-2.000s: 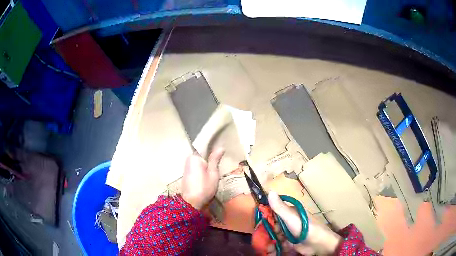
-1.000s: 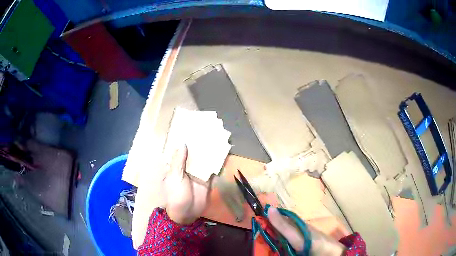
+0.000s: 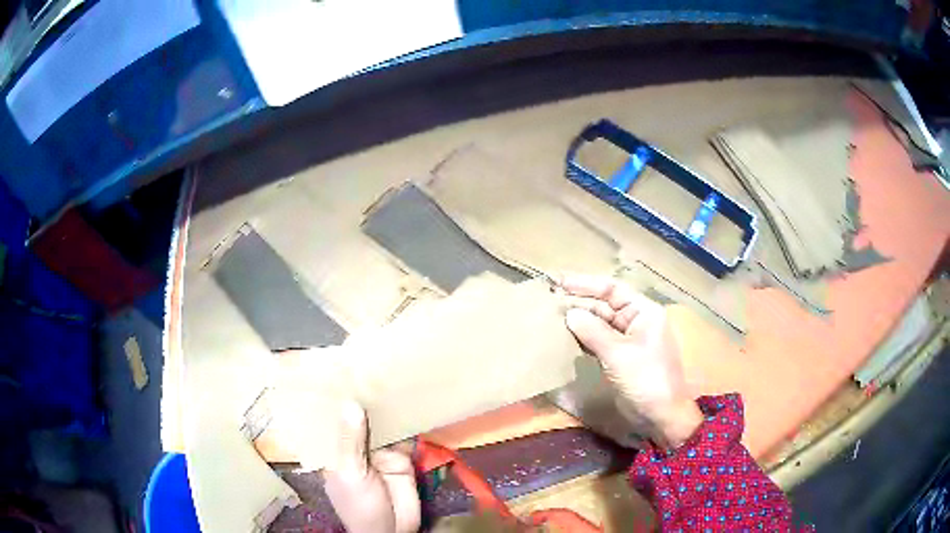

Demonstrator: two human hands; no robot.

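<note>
My left hand (image 3: 370, 474) grips the left end of a long tan cut piece (image 3: 458, 359), thumb on top. My right hand (image 3: 630, 354) pinches the piece's upper right corner with thumb and fingers. The piece is held roughly level above the sheet, near the front edge. The dark cutting die (image 3: 667, 198) with blue-taped crossbars lies on the tan sheet (image 3: 542, 135), behind my right hand. Two grey strips show in cut openings, one at left (image 3: 273, 297) and one at centre (image 3: 422, 239). The scissors are not visible; an orange-red strip (image 3: 469, 481) lies at the front edge.
Several tan cut pieces (image 3: 786, 198) lie beside the die. The orange pad (image 3: 885, 224) shows at right, the maroon board (image 3: 531, 458) below its front edge. The blue press beam (image 3: 542, 26) spans the back with white papers (image 3: 344, 36). A blue bin (image 3: 167, 498) is at lower left.
The view has swung right. The scissors have left my right hand, which now holds a tan piece together with my left. The white notched piece earlier at my left hand is no longer distinguishable.
</note>
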